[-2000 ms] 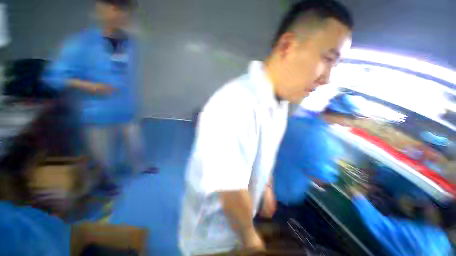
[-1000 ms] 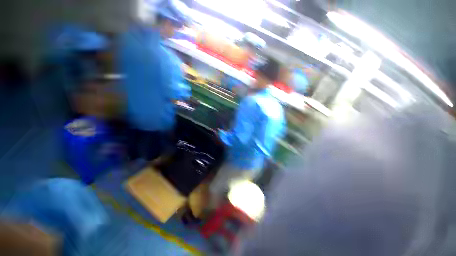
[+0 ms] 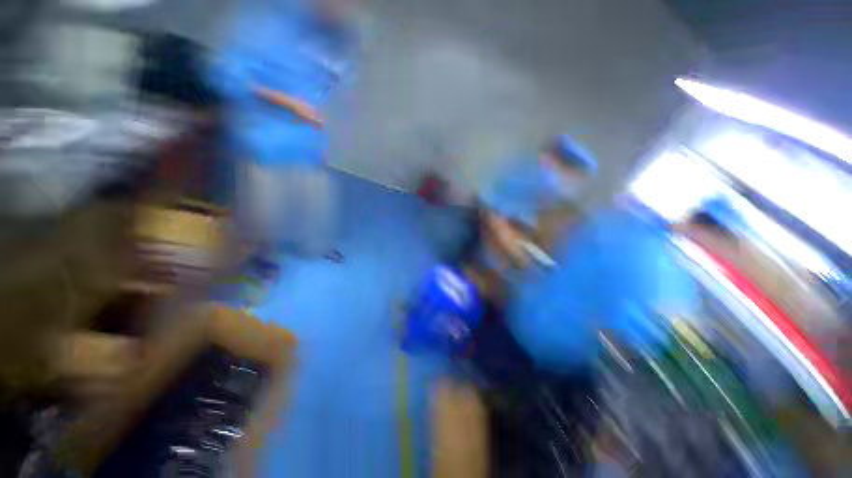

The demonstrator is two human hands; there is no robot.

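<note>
The picture is strongly blurred. Neither my left hand nor my right hand can be made out. Nearest in front, at the lower left, is an open brown carton (image 3: 252,336) with dark contents (image 3: 201,420) that show shiny streaks; I cannot tell what they are. Another tan carton (image 3: 458,429) stands at the bottom, right of the yellow floor line.
A person in a blue smock (image 3: 280,84) stands at the upper left. Other people in blue (image 3: 598,280) are at the right beside the green line (image 3: 738,401). A blue stool-like object (image 3: 441,311) stands on the blue floor (image 3: 336,308). More boxes (image 3: 177,227) are at the left.
The view has swung left from the line towards the open floor and wall. The person in white from the earliest frame is out of view. The open carton at the lower left shows larger.
</note>
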